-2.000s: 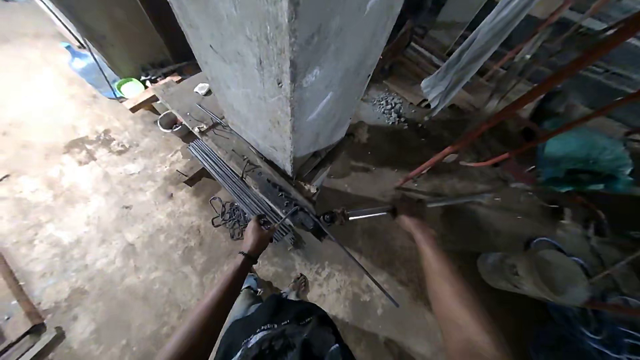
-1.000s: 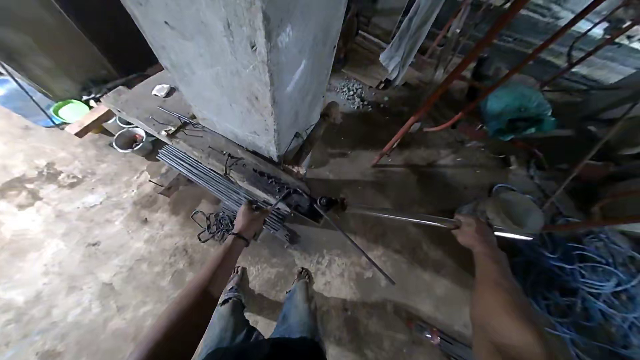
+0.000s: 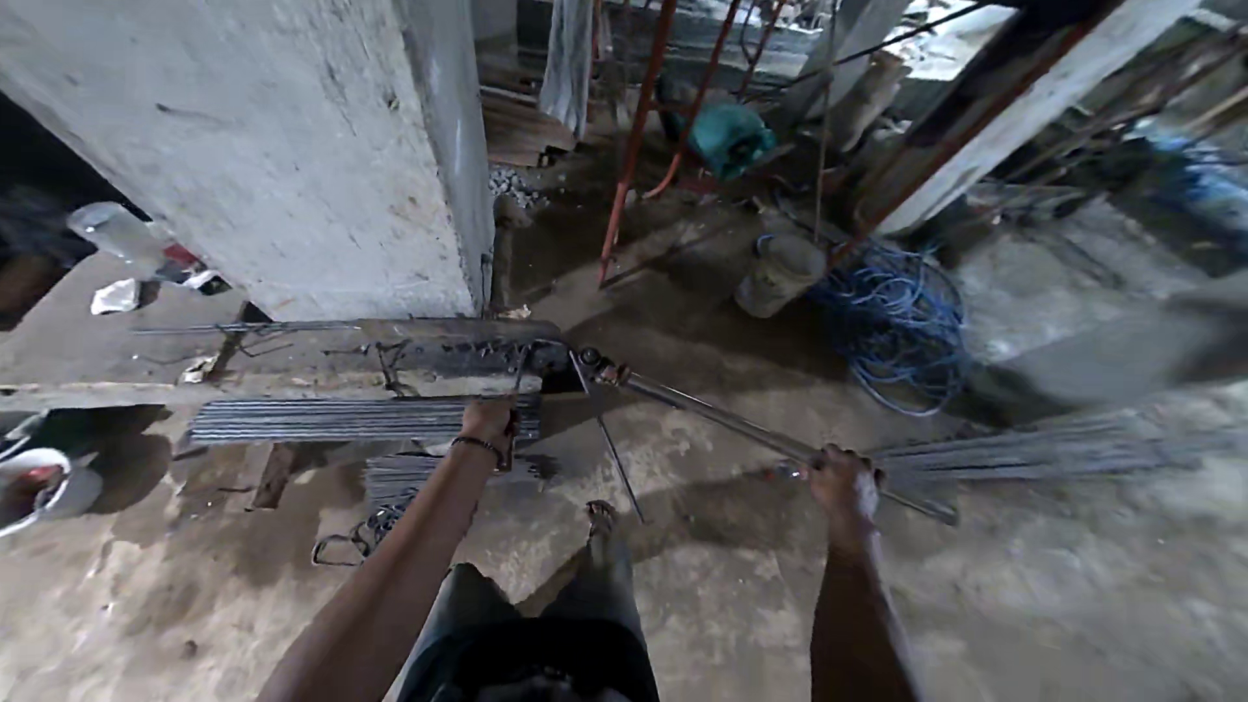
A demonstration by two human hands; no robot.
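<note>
My right hand (image 3: 844, 480) grips a long metal bar (image 3: 721, 417), whose inner end meets a dark metal bending fixture (image 3: 556, 363) at the end of a wooden bench (image 3: 292, 370). A thin steel rod (image 3: 612, 444) slants down from the fixture toward my feet. Near the bench edge, my left hand (image 3: 487, 424) is closed around a dark piece beside the fixture; its exact shape is partly hidden by the fingers. Straight steel rods (image 3: 322, 419) lie along the bench's near side, left of that hand. Bent steel pieces (image 3: 361, 536) lie below them on the floor.
A concrete column (image 3: 322, 166) rises behind the bench. Farther right are a bucket (image 3: 780, 276), a coil of blue hose or rope (image 3: 902, 322) and red metal poles (image 3: 639, 146). Long rods (image 3: 1033, 453) lie on the right floor. A white bucket (image 3: 49, 487) stands at left.
The view has turned to the right. The long bar, with my right hand on it, has swung around the fixture toward my body. My left hand remains beside the fixture.
</note>
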